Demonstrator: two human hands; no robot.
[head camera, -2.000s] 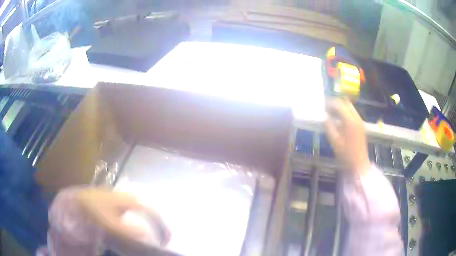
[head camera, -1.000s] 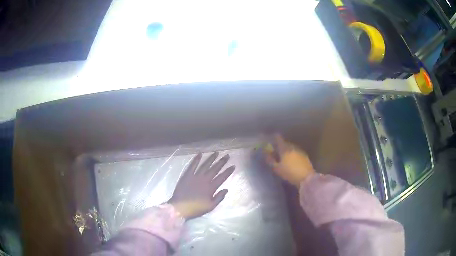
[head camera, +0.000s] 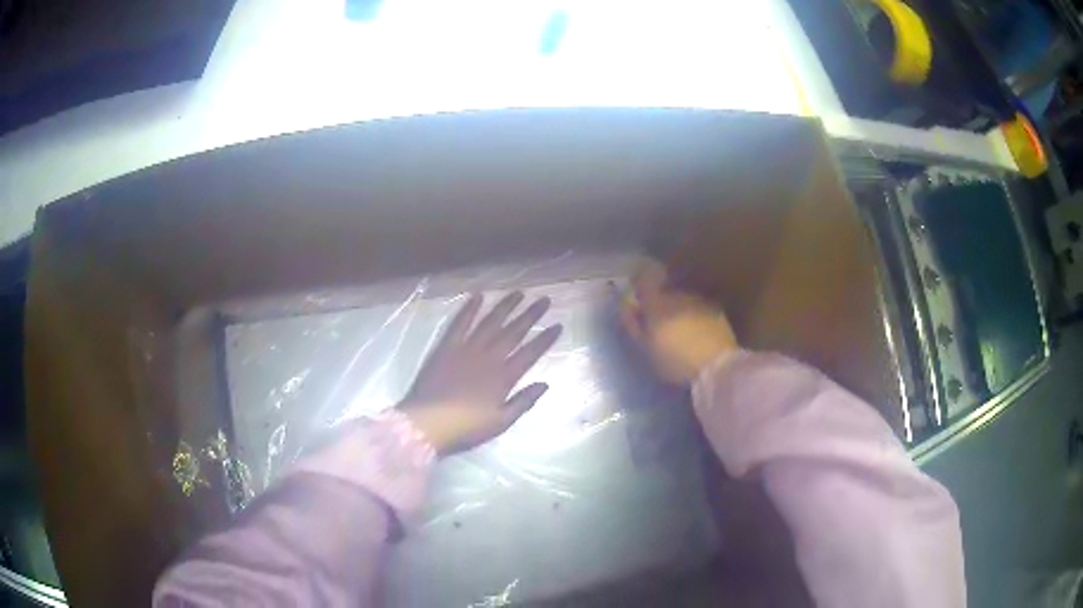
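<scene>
A film-wrapped silver panel unit (head camera: 523, 523) lies flat inside a large open brown carton (head camera: 475, 178). Clear film with glossy wrinkles covers it. My left hand (head camera: 481, 368) lies flat on the panel with its fingers spread and holds nothing. My right hand (head camera: 677, 327) is at the panel's upper right corner, with its fingers bent together around a small object, perhaps the hand stamp (head camera: 631, 293). The object is blurred and mostly hidden by the fingers.
A white bench (head camera: 499, 59) lies beyond the carton, with small blue pieces on it. A yellow tape roll (head camera: 910, 42) sits in a black bin at the upper right. An orange-yellow roll (head camera: 1023, 145) is at the bench end. Rollers (head camera: 903, 321) and a green plate (head camera: 983, 285) lie right of the carton.
Since two seconds ago, my right hand has come from the bin to the panel's corner, and my left hand has flattened on the panel. In the last second, the view shifted and both hands stayed nearly in place.
</scene>
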